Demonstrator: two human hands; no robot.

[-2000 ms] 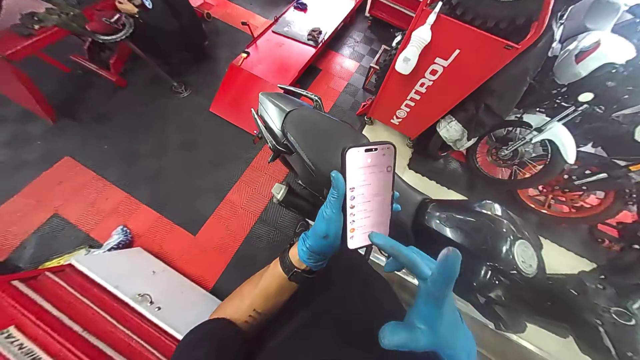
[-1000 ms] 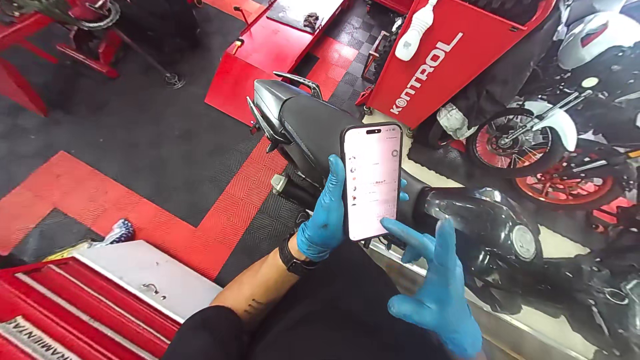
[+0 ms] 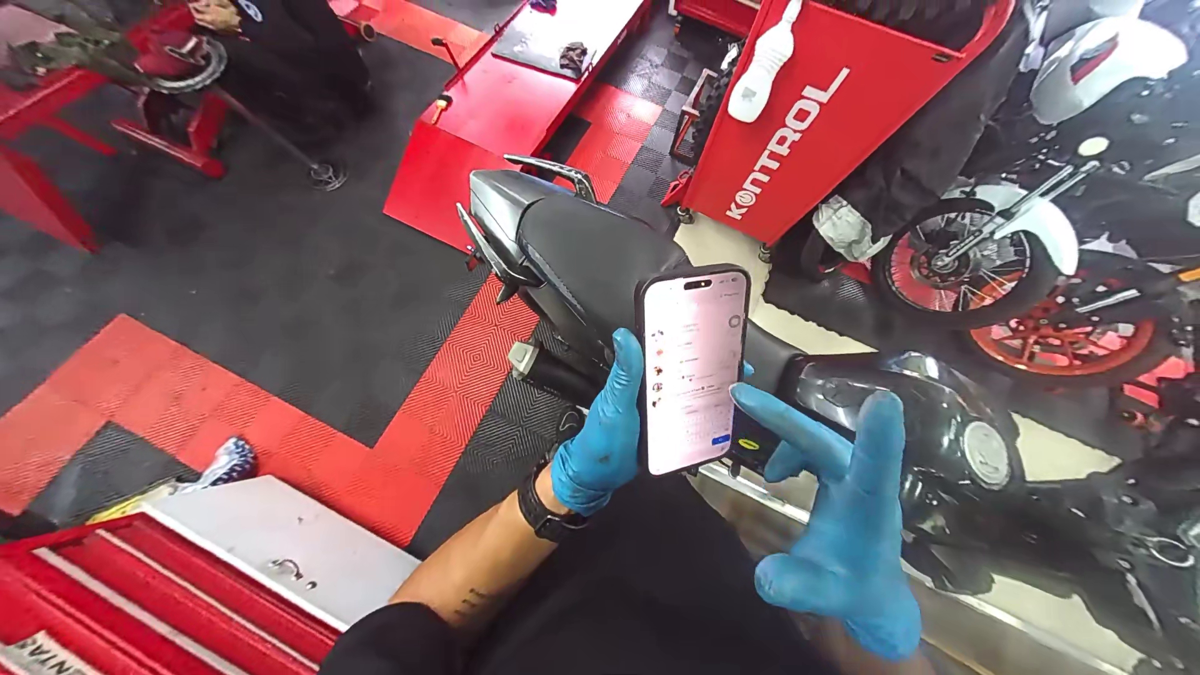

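My left hand [image 3: 600, 431], in a blue disposable glove with a dark watch at the wrist, holds a smartphone [image 3: 696, 370] upright in a black case. The lit screen shows a list and what looks like a keyboard at the bottom. My right hand [image 3: 839, 511], gloved in blue too, holds nothing; its fingers are spread and the index fingertip is at the screen's right edge. Whether it touches the glass I cannot tell. Behind the phone stands a black motorcycle, its seat [image 3: 595, 253] to the upper left and its fuel tank [image 3: 891, 403] to the right.
A red tool cabinet [image 3: 84, 600] with a grey top stands at lower left. Beyond the motorcycle are a red lift platform [image 3: 469, 150] and a red cart [image 3: 797, 122] with a white bottle [image 3: 767, 75]. More motorcycles [image 3: 975, 253] stand at right. A person [image 3: 291, 66] is at upper left.
The screen's content has changed, with a keyboard-like area now in its lower part. My left hand keeps hold of the phone. My right index finger is now higher along the screen's right edge.
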